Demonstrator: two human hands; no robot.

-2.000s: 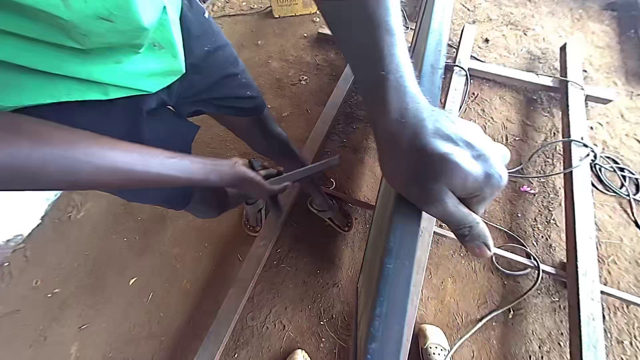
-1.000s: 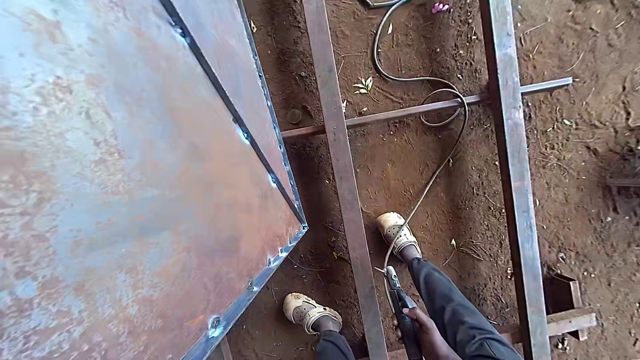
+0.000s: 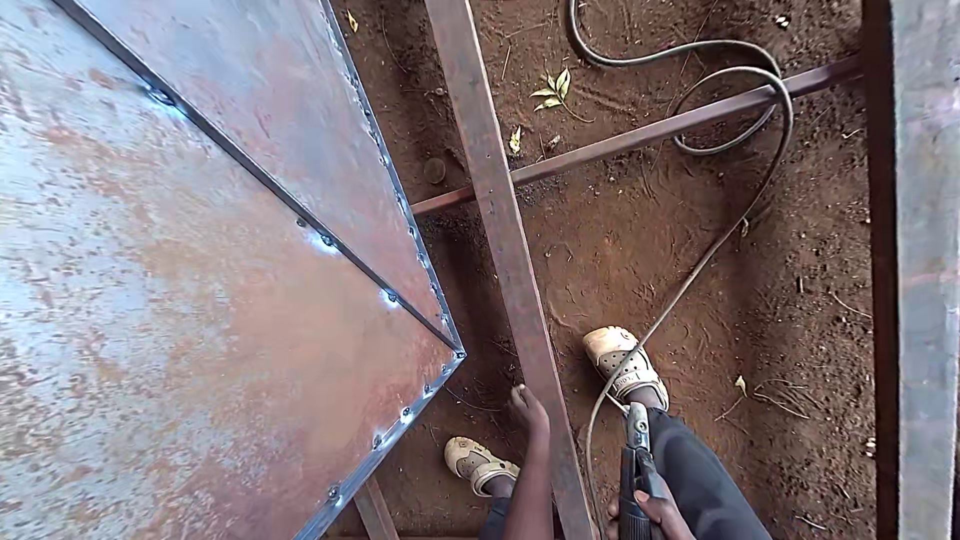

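Observation:
In the head view my right hand (image 3: 660, 513) grips the black handle of a welding electrode holder (image 3: 637, 469), its metal jaw pointing up the frame beside my trouser leg. The cable crosses the shoe. My left hand (image 3: 529, 409) is at the left edge of a long steel bar (image 3: 501, 202), its fingers bent; whether they hold anything cannot be told. To the left lies a large steel sheet panel (image 3: 300, 360) with a dark steel strip (image 3: 232, 150) across it. Weld spots run along the strip and the panel's framed edges, which meet in a corner near my left hand.
A thin cross bar (image 3: 645, 135) passes beneath the long bar. The welding cable (image 3: 705, 259) loops over it and runs down between my feet, which are in clogs (image 3: 480, 465). A wide steel beam (image 3: 926, 270) stands along the right side, above brown soil.
The view has swung far from the co-worker in green to the steel panel. Since one second ago my left hand has come into view beside the long bar; my right hand still holds the electrode holder.

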